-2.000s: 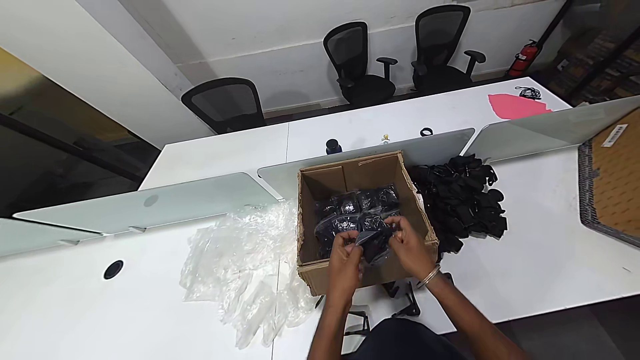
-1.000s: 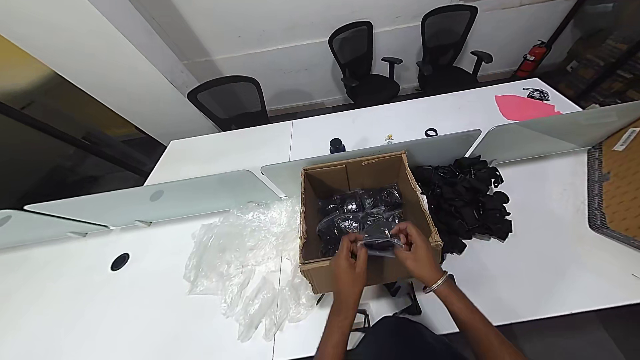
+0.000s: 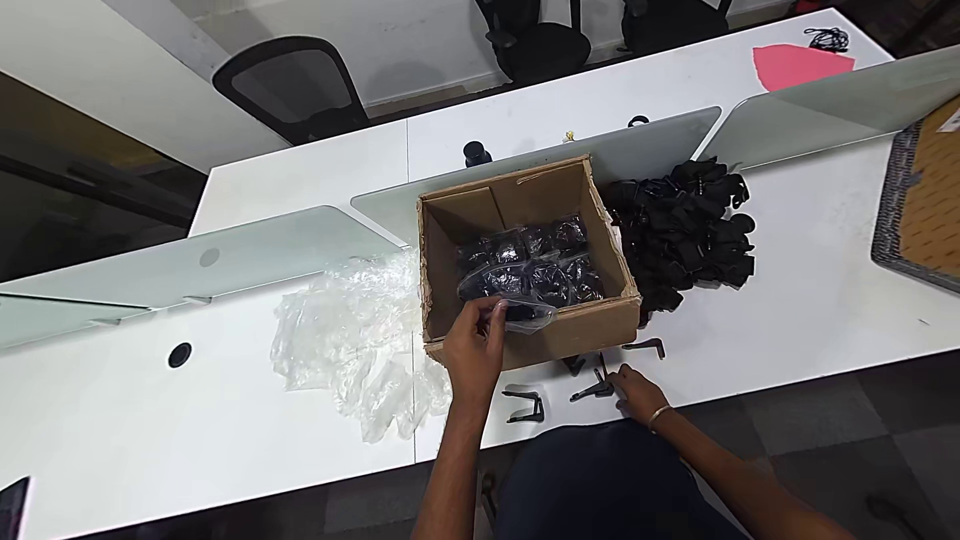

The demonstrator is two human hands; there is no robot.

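Observation:
My left hand (image 3: 478, 337) pinches a clear plastic bag (image 3: 529, 313) with something dark in it, over the near edge of an open cardboard box (image 3: 577, 334). Several clear bags of black items (image 3: 550, 279) lie inside the box. Below the box, my right hand (image 3: 636, 391) has its fingers on a black plastic clip-like part (image 3: 595, 389) on the white desk; whether they grip it is not plain. A similar black part (image 3: 527, 406) lies to its left, and another (image 3: 648, 346) rests near the box's right corner.
Loose clear plastic bags (image 3: 352, 337) spread left of the box. A heap of black fabric-like items (image 3: 686, 232) sits on its right. Frosted divider panels (image 3: 285, 244) run behind. A brown woven-edged object (image 3: 926, 202) stands far right, and a black grommet (image 3: 180, 355) is at left.
My right hand has left the bag and moved down to the black parts on the desk. My left hand still holds a bag at the box's near edge. The view has tilted downward.

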